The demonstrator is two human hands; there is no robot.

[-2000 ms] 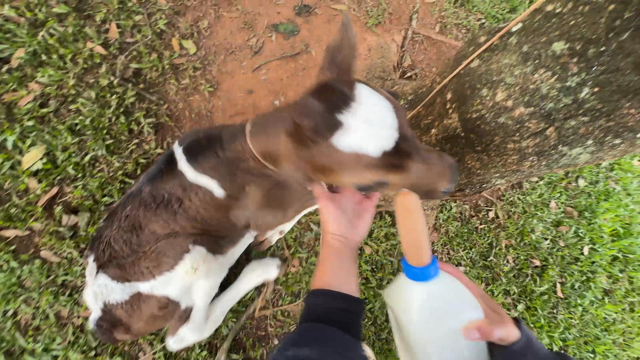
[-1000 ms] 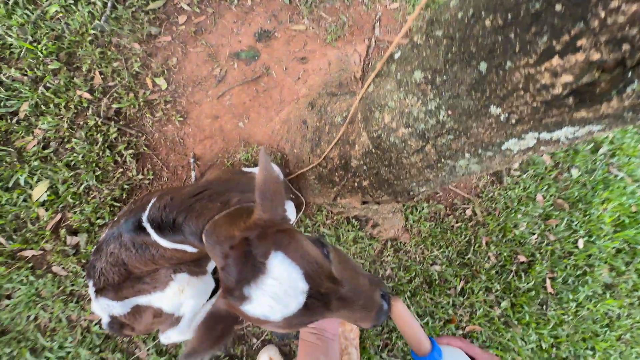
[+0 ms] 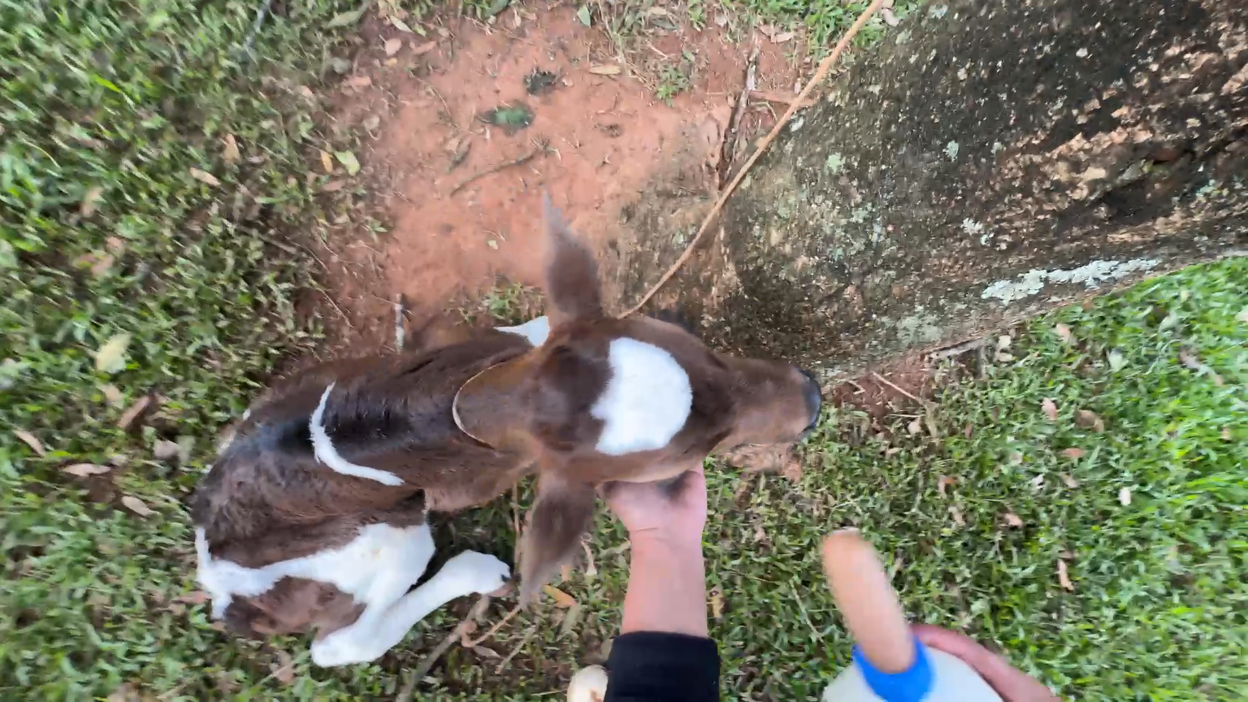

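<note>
A brown and white calf lies on the grass, its head pointing right, with a thin cord round its neck. Under its jaw rests my left hand, the fingers hidden by the head, so its grip cannot be told. At the lower right my right hand holds a white feeding bottle with a blue collar and a long tan rubber teat. The teat stands apart from the calf's muzzle, below and right of it.
A thick tree trunk with lichen fills the upper right, close to the calf's head. A rope runs from behind the head up along the trunk. Bare red soil lies above the calf, with grass and dry leaves around.
The teat was at the calf's muzzle one second ago and is now apart from it. The calf's head has turned, and my left hand shows more fully beneath it.
</note>
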